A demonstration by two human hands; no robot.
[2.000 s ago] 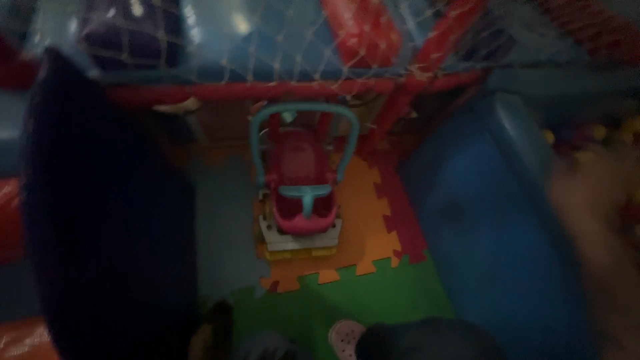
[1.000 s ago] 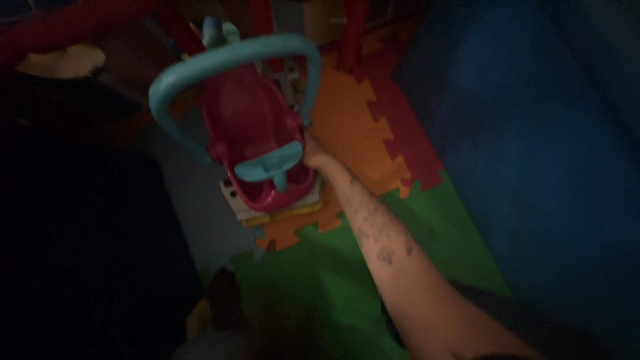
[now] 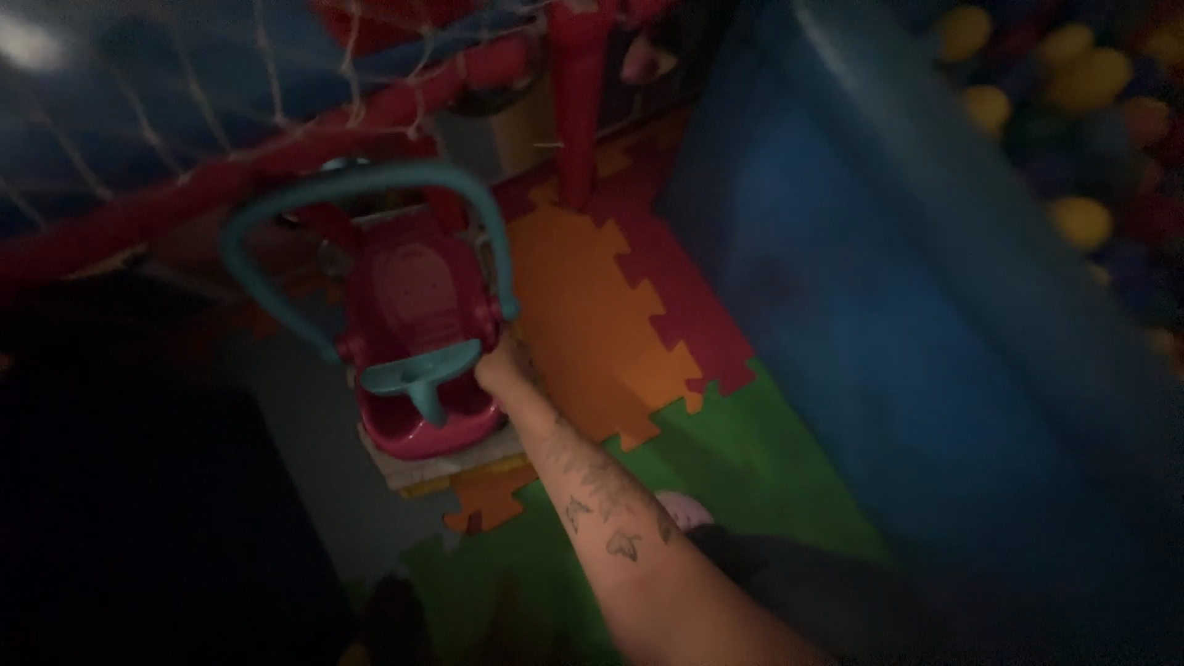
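Note:
A pink plastic child's seat (image 3: pixel 416 287) with a teal hoop handle (image 3: pixel 370 180) and a teal front bar (image 3: pixel 423 368) rests on a pale and yellow base (image 3: pixel 453 472) on the mat floor. My right hand (image 3: pixel 499 365) reaches to the seat's right side, beside the end of the front bar. Its fingers are partly hidden against the seat in dim light, so their grip cannot be made out. My left hand is out of view.
Orange (image 3: pixel 592 324), red and green (image 3: pixel 768 453) interlocking foam mats cover the floor. A blue padded wall (image 3: pixel 832 277) stands at the right, with a ball pit (image 3: pixel 1082 222) beyond it. Netting (image 3: pixel 277 83) and red padded bars (image 3: pixel 578 102) are behind the seat. A dark block fills the lower left.
Two seconds ago no hand was at the seat; one second ago my right hand was at its right side, where it remains. The view has shifted and tilted.

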